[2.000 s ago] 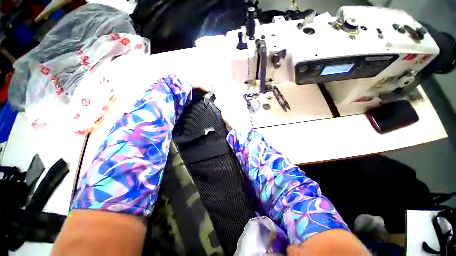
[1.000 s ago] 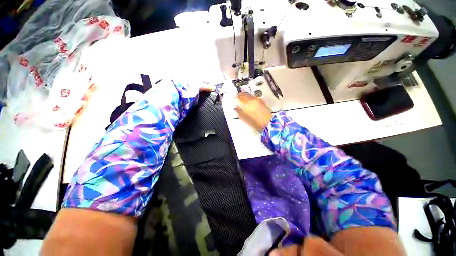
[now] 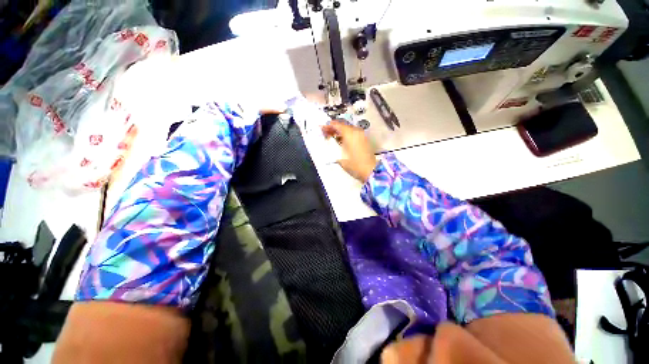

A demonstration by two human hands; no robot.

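Observation:
A backpack back panel (image 3: 299, 234) of black ribbed mesh with a camouflage band hangs from the machine table's front edge over my lap. A small white tag lies on its mesh. My left hand (image 3: 272, 112) is at the panel's top end, mostly hidden by its patterned sleeve. My right hand (image 3: 352, 146) is right of the panel top, its bent fingers just in front of the presser foot (image 3: 337, 110). Glare hides what its fingertips touch. The white sewing machine (image 3: 491, 21) stands behind, its display lit.
Thread snips (image 3: 385, 109) lie right of the needle, near a small round disc. A dark phone (image 3: 558, 129) lies at the table's right end. A plastic bag with red print (image 3: 85, 106) lies left. Dark strap pieces (image 3: 62, 259) are at lower left. A purple apron (image 3: 391, 263) covers my lap.
My right hand has come up from behind the panel's right side to beside the needle. The panel's top and my left hand have shifted slightly left and up in view. The camera view has also moved.

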